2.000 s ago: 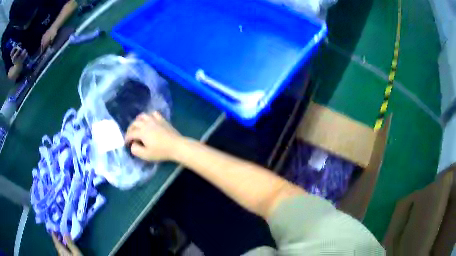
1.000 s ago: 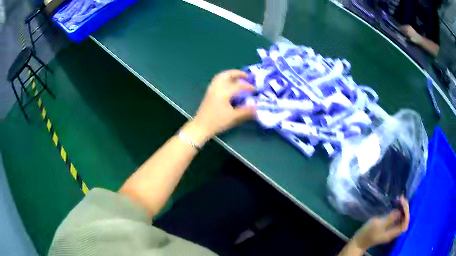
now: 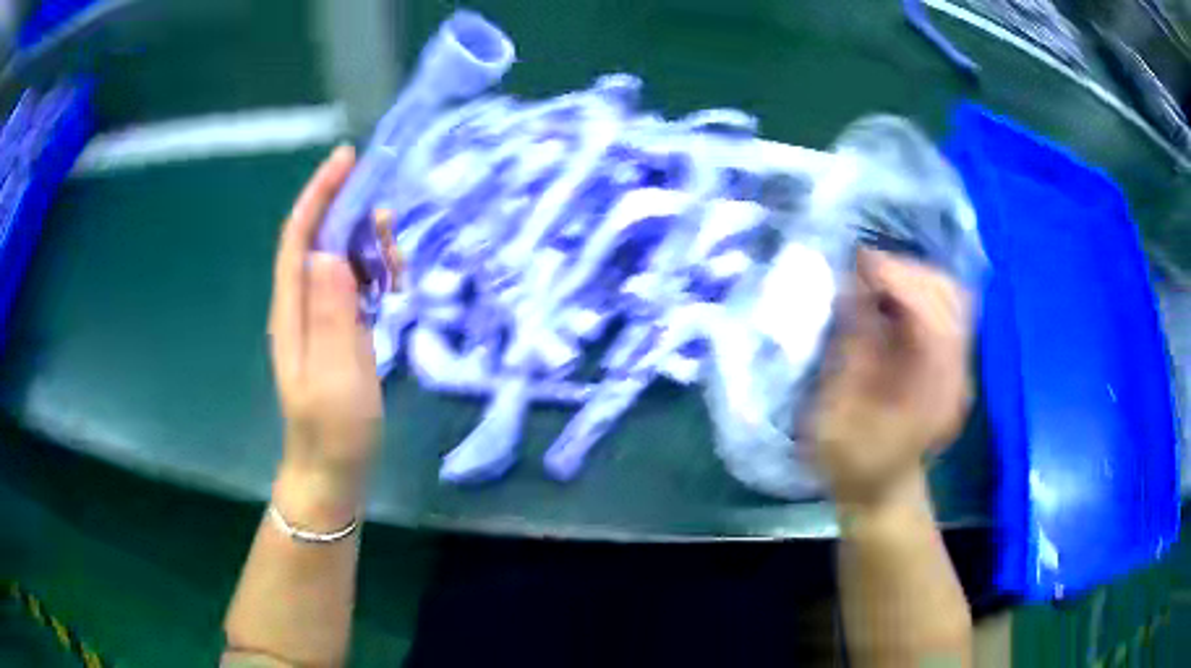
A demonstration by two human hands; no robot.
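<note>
Pale lavender plastic shells lie in a heap [image 3: 562, 261] on the green bench. My left hand [image 3: 327, 326] is at the heap's left edge, with thumb and fingers around one shell [image 3: 444, 78] whose wide open end points up and away. My right hand [image 3: 895, 372] is blurred over the crinkled clear bag [image 3: 771, 431] at the heap's right side. Something dark shows by its fingers and inside the bag. Whether the right fingers grip anything cannot be told. A white label [image 3: 797, 294] shows on the bag.
A blue tray [image 3: 1084, 352] stands right of the bag, its near end at the bench's front edge. Another blue tray [image 3: 46, 196] with pale parts is cut off at the far left. A pale strip [image 3: 216, 137] crosses the bench behind. A thin blue-violet piece [image 3: 940, 37] lies far right.
The view has swung to centre on the heap. My left hand now has a shell raised at the heap's edge. My right hand has moved from the bag's near outer side to over the bag.
</note>
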